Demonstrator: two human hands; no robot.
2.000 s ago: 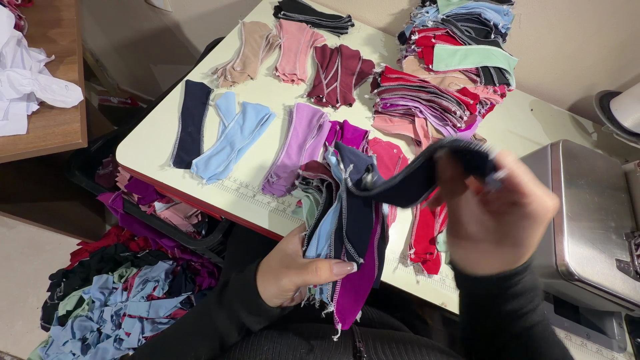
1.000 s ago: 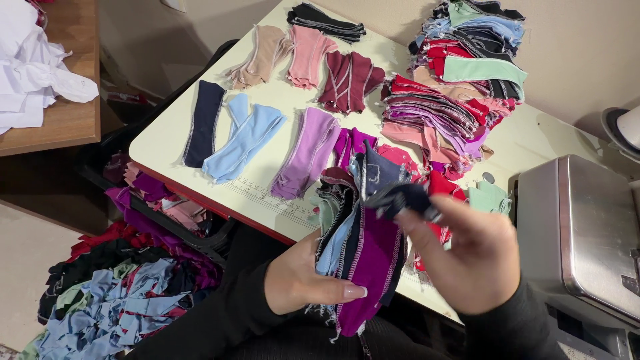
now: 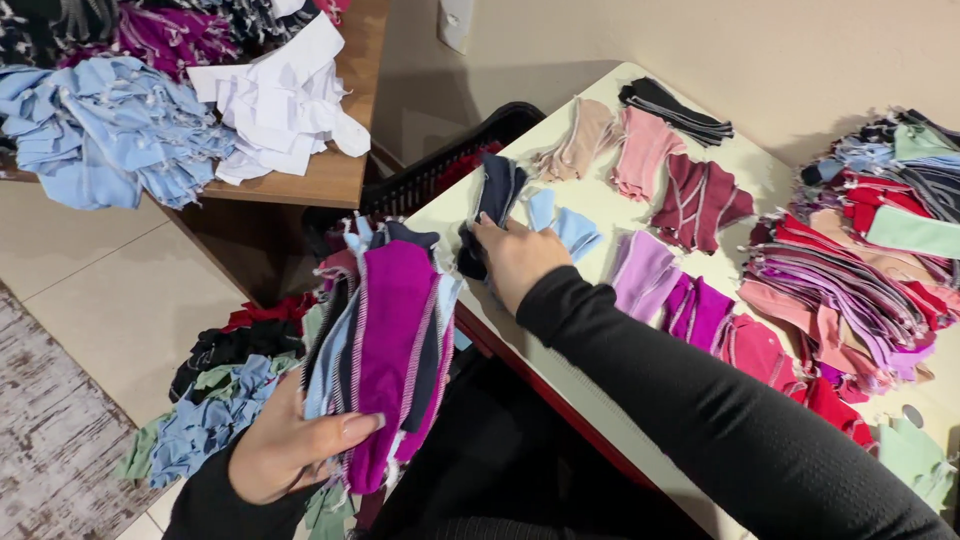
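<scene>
My left hand (image 3: 300,442) grips a bundle of stitched fabric strips (image 3: 394,322), a magenta one on top with light blue and navy strips behind it. Over the pale table (image 3: 555,367), my right hand (image 3: 521,259) rests on the navy fabric strips (image 3: 499,187) near the edge; its fingertips touch them, and whether they pinch one cannot be seen. Light blue strips (image 3: 574,229) lie partly behind that hand. Lilac strips (image 3: 643,274) and magenta strips (image 3: 697,311) lie beside the right forearm. Beige (image 3: 577,142), pink (image 3: 646,150), maroon (image 3: 697,199) and black strips (image 3: 675,112) lie farther back.
A tall mixed stack of strips (image 3: 847,277) stands on the table's right. At the left, a wooden surface (image 3: 341,176) bears white (image 3: 285,105) and light blue fabric pieces (image 3: 105,135). A black plastic basket (image 3: 442,172) is behind the table edge; more scraps (image 3: 217,405) are piled low at the left.
My right hand has moved from the bundle to the navy strips on the table. The navy strip it held is no longer in it, and magenta now tops the bundle. The view has swung left.
</scene>
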